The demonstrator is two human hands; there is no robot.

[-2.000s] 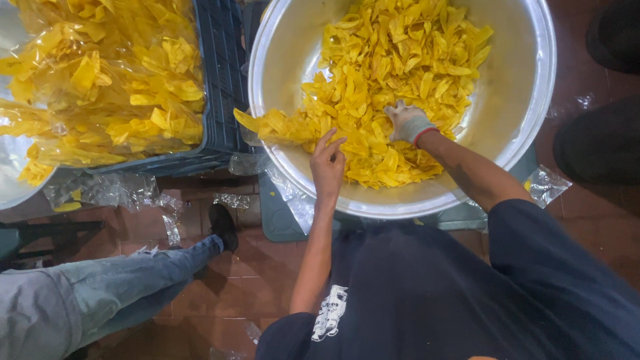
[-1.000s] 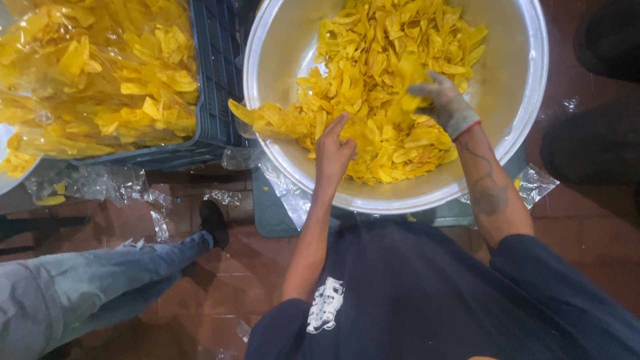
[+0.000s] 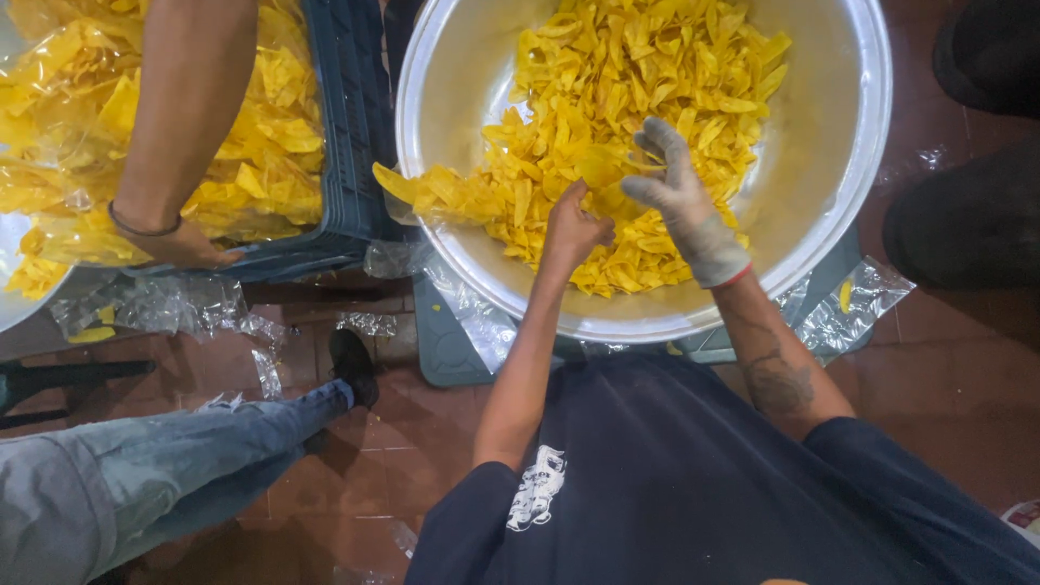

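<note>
A large round metal basin (image 3: pixel 845 203) holds a heap of thin yellow chips (image 3: pixel 642 65). My left hand (image 3: pixel 574 231), bare, has its fingers bent at the near left part of the heap, on the edge of a clear plastic bag filled with chips (image 3: pixel 455 193) that lies across the basin's left rim. Beside it, my right hand (image 3: pixel 678 199) wears a pale glove with a red cuff; its thumb and fingers are spread over the heap, close to some chips at the bag's mouth. Whether those chips touch the glove cannot be told.
At left, a dark blue plastic crate (image 3: pixel 345 122) holds clear bags of yellow chips (image 3: pixel 268 162); another person's arm (image 3: pixel 187 106) reaches over it. A green stool or table (image 3: pixel 447 349) lies under the basin, with loose clear plastic (image 3: pixel 861 309) on it. Another person's leg (image 3: pixel 203 455) is at lower left.
My gloved hand went from the heap, rose with chips in it, and is now nearer my left hand with its fingers spread. Another person's arm has come in over the crate.
</note>
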